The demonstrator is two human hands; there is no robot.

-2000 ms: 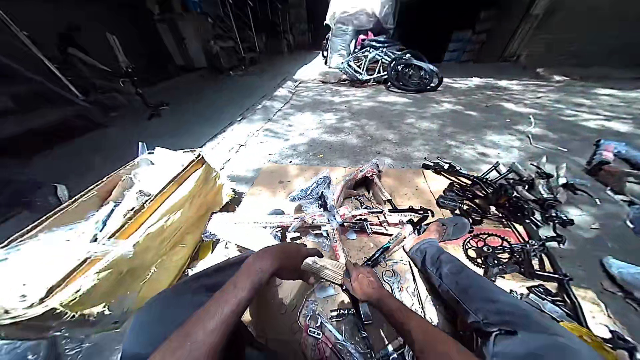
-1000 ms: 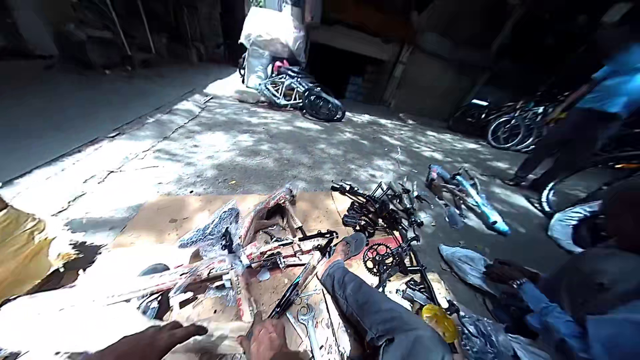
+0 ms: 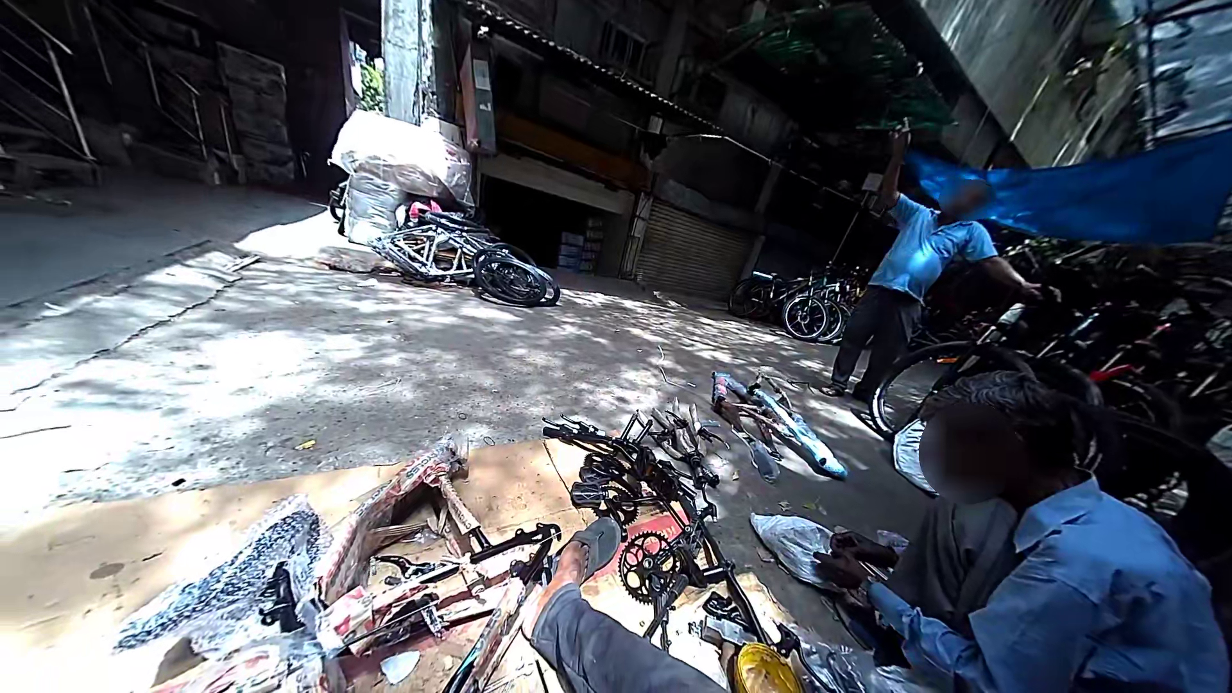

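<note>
Neither my left hand nor my right hand shows in the head view. Low in the picture, a bicycle frame in printed wrapping point(image 3: 371, 515) lies on flattened cardboard point(image 3: 510, 474), with a patterned bundle in clear plastic point(image 3: 236, 568) to its left. My sandalled foot point(image 3: 599, 544) rests between that frame and a pile of black bicycle parts point(image 3: 616, 462). A black crankset point(image 3: 647, 566) lies just right of the foot. At the bottom edge is a yellow round object point(image 3: 767, 667).
A person in a blue shirt point(image 3: 1078, 577) sits close on the right, hands at a plastic-wrapped item point(image 3: 794, 547). Another person point(image 3: 914, 260) stands behind, near parked bicycles and a blue tarp point(image 3: 1088, 192). Wrapped frames point(image 3: 784, 423) lie on the pavement. Bicycles and sacks point(image 3: 399, 173) stand farther back.
The view has swung up and to the right. Both my hands, seen low in the earlier frames, are out of the picture. The standing person's arm is now raised beside the blue tarp.
</note>
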